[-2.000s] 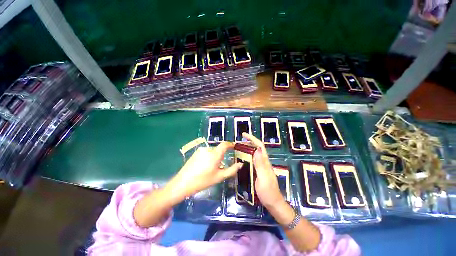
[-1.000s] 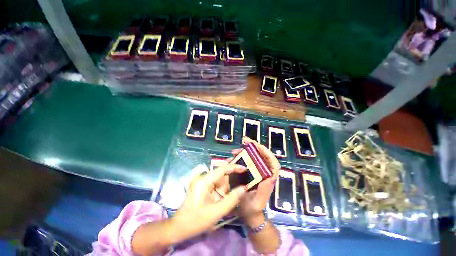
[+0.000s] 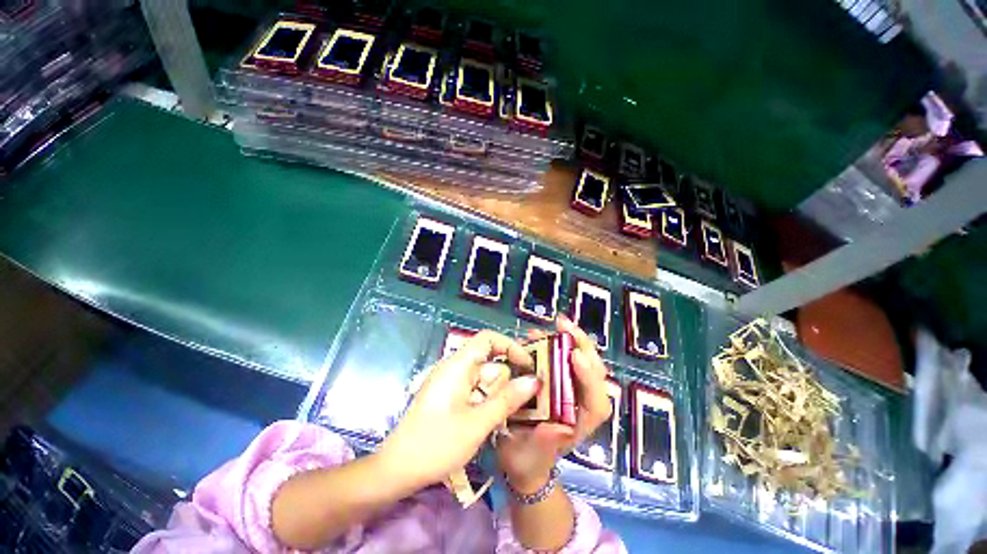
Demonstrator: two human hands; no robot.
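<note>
A dark red flip phone (image 3: 562,379), closed, is held over the front row of the clear blister tray (image 3: 373,319). My right hand (image 3: 588,392) grips it from the right side. My left hand (image 3: 460,406) has its thumb and fingers at the pale masking frame (image 3: 543,379) on the phone's near face, which is partly hidden by the fingers. A pale strip (image 3: 468,489) hangs below my left hand by the sleeve; whether the hand holds it is unclear. Masked phones (image 3: 485,267) lie in the tray's pockets, and one pocket at front left is empty.
A tangled heap of removed masking frames (image 3: 781,417) lies in a clear tray at right. Stacked blister trays (image 3: 314,124) with masked phones stand behind at left. Loose phones (image 3: 635,221) lie behind the work tray. Metal uprights (image 3: 179,60) flank the bench.
The phone went from upright over the tray to tilted, and is now edge-on between my hands. The pale strip now shows hanging below my left hand. The view has turned and shifted.
</note>
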